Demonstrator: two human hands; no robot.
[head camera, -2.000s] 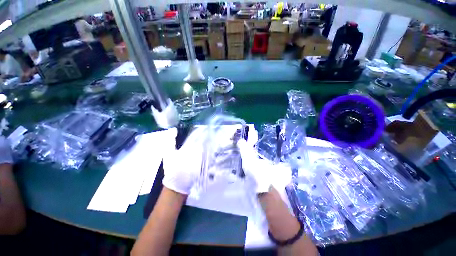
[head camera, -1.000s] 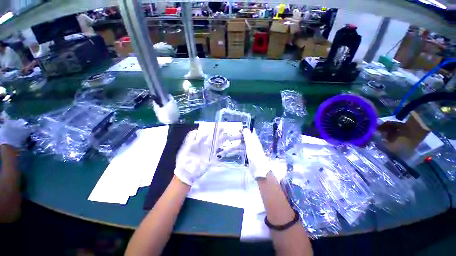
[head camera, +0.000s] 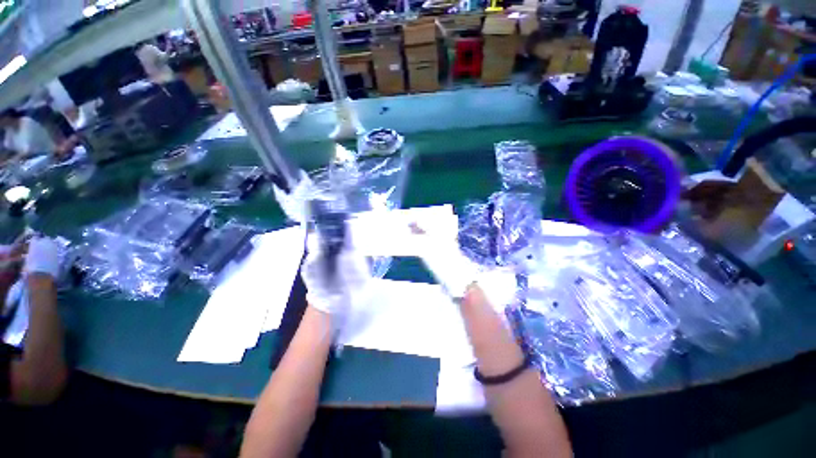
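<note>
My left hand (head camera: 336, 279), in a white glove, holds the clear housing frame (head camera: 327, 234) up on edge above the papers. The frame is blurred and shows as a narrow dark and clear strip. My right hand (head camera: 454, 268), also in a white glove, is over the right part of the white paper (head camera: 398, 313), apart from the frame. It is blurred, and I cannot tell whether its fingers hold anything. The black sheet (head camera: 288, 333) lies partly under my left hand and forearm.
Bagged parts lie at the left (head camera: 143, 246) and right (head camera: 617, 313). A purple-rimmed fan (head camera: 624, 185) and an open cardboard box (head camera: 735, 207) stand at the right. A metal post (head camera: 242, 94) rises behind my left hand. Another person's gloved hand (head camera: 42, 257) is at the far left.
The frame was flat between both hands; now it is turned on edge in my left hand, further left. My right hand is off it. The other person's hand has moved slightly.
</note>
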